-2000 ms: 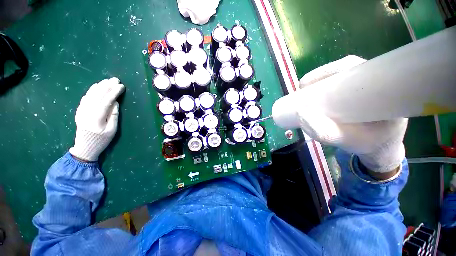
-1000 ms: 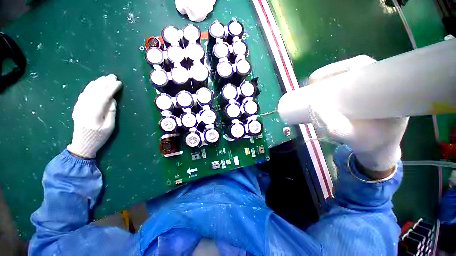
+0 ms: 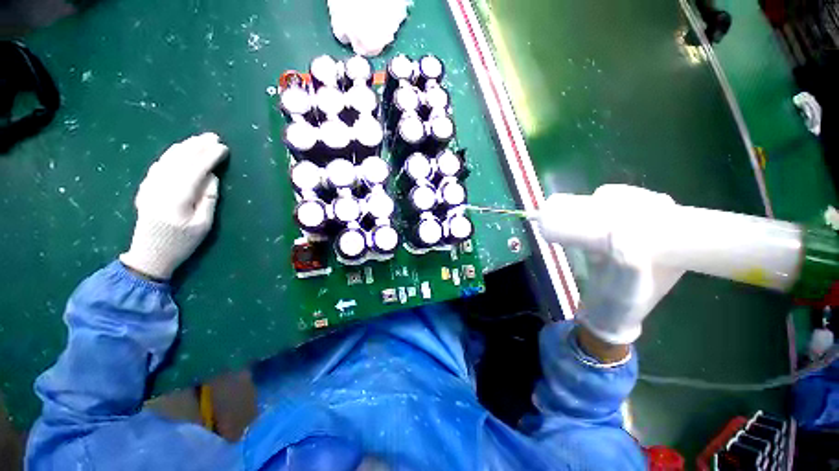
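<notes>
The green circuit board (image 3: 368, 292) lies on the bench in front of me, with dense rows of capacitors (image 3: 350, 243) with white round tops. My right hand (image 3: 626, 267), in a white knit glove, is shut on the long white glue syringe (image 3: 722, 241), right of the board. The syringe's thin needle (image 3: 497, 212) points left, its tip at the right edge of the lower right capacitor group; whether it touches cannot be told. My left hand (image 3: 177, 204), gloved, rests on the bench left of the board, fingers together and slightly bent, holding nothing visible.
A crumpled white cloth (image 3: 368, 20) lies beyond the board. A black loop (image 3: 23, 97) lies at the far left. A white-and-red strip (image 3: 504, 138) edges the green conveyor (image 3: 626, 110) on the right. A clear hose (image 3: 718, 379) hangs at the right. Black parts (image 3: 754, 446) stand lower right.
The syringe has tilted, so its wide end with the green cap is lower and in view. My right hand has shifted down and left; the needle tip is slightly further left. My left hand stays put.
</notes>
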